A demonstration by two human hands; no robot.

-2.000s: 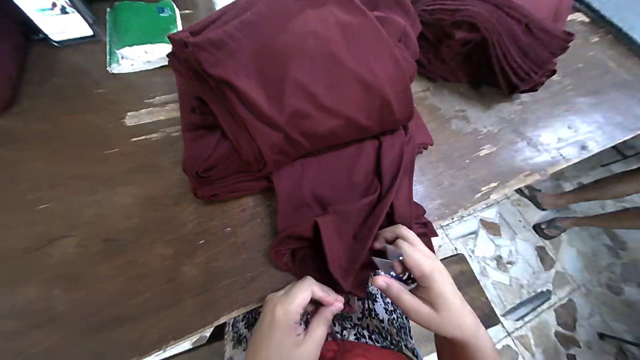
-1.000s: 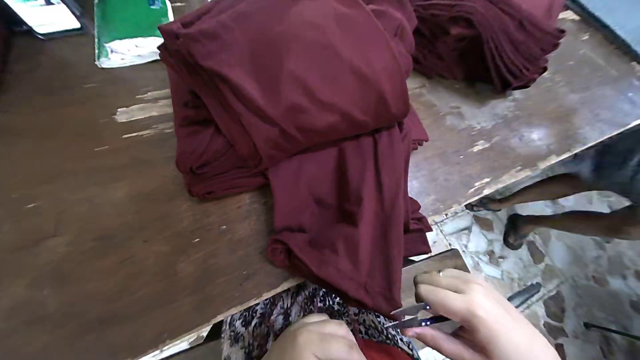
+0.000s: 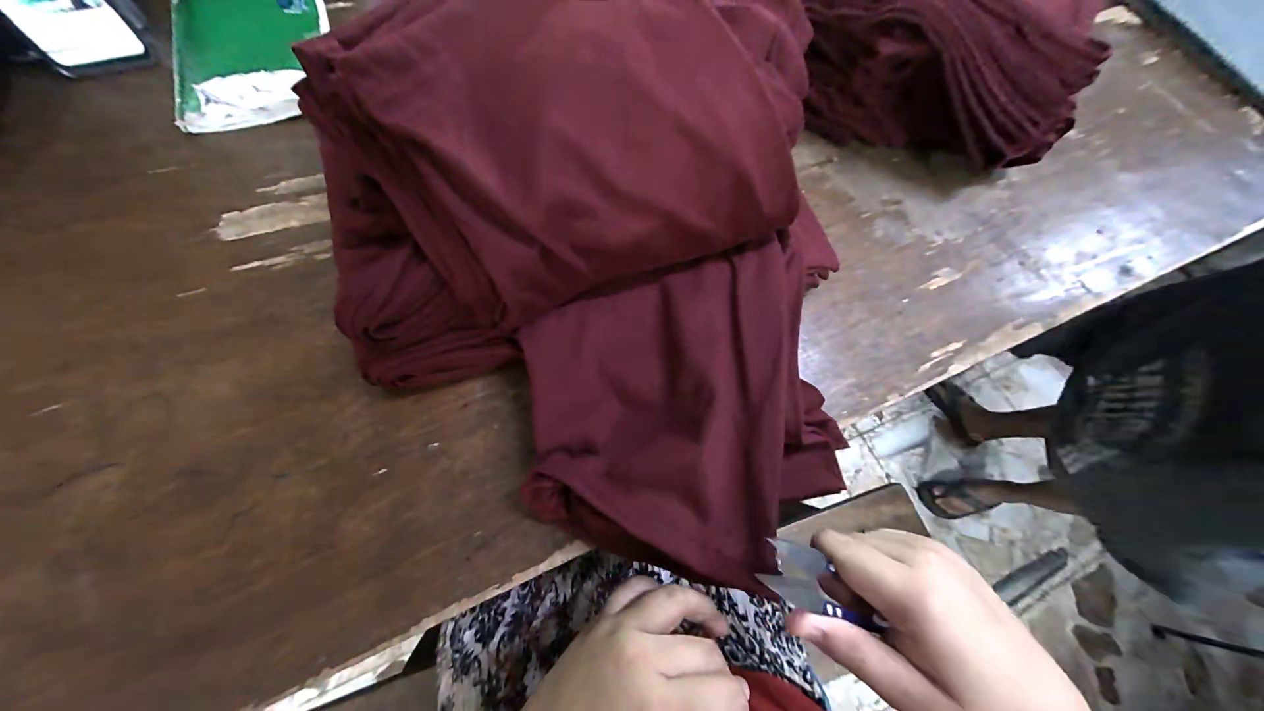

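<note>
Maroon fabric [image 3: 662, 395] hangs from a folded pile [image 3: 592, 148] over the near edge of a worn wooden table [image 3: 197, 474]. My right hand [image 3: 918, 612] holds small scissors or thread snips [image 3: 802, 578] with dark blue handles; their blades part around the lower right corner of the hanging fabric. At the bottom middle, my left hand [image 3: 652, 647] has its fingers curled just below the fabric's lower edge, over a black-and-white patterned cloth [image 3: 494, 632]. Whether its hidden fingertips pinch something cannot be seen.
Another stack of maroon fabric [image 3: 948, 79] lies at the back right. A green booklet [image 3: 237, 59] and a device with a lit screen [image 3: 84, 35] are at the back left. Beyond the table's right edge, a person in dark clothes and sandals [image 3: 953, 499] stands on the stone-patterned floor.
The scissors have moved to the fabric's lower corner with my right hand. The person at the right has come further into view. The hanging fabric lies smoother than two seconds ago.
</note>
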